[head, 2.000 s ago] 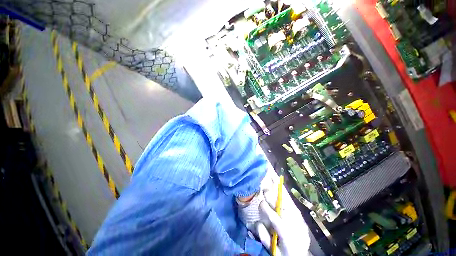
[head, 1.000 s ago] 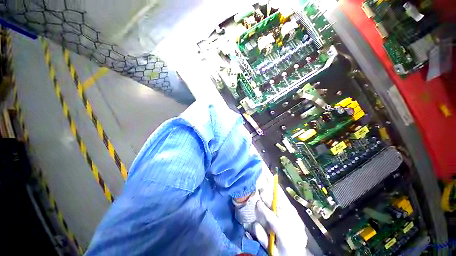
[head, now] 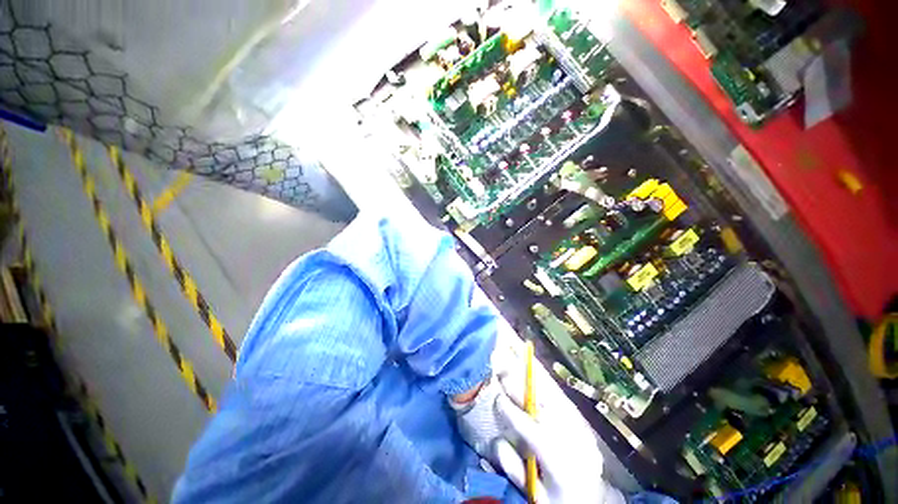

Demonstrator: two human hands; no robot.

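My left hand, in a white glove, is at the bottom centre, closed around a thin yellow stick that stands nearly upright in the view. Bright glare blurs the fingers. A white glove-like shape merges with it on the right, beside a bit of blue cloth at the bottom edge; whether this is my right hand is unclear. Right of the hand, a green circuit board with yellow blocks and a grey ribbed heatsink lies in a dark carrier. The hand does not touch this board.
Another circuit board lies above, and a third at the bottom right. A red mat holds a spare board. A yellow tape roll is at the right edge. A blue cord crosses bottom right. Striped floor lines run left.
The boards and mat have shifted left in the view. The blue cord and a bit of blue cloth now show more at the bottom right. The left hand still holds the stick.
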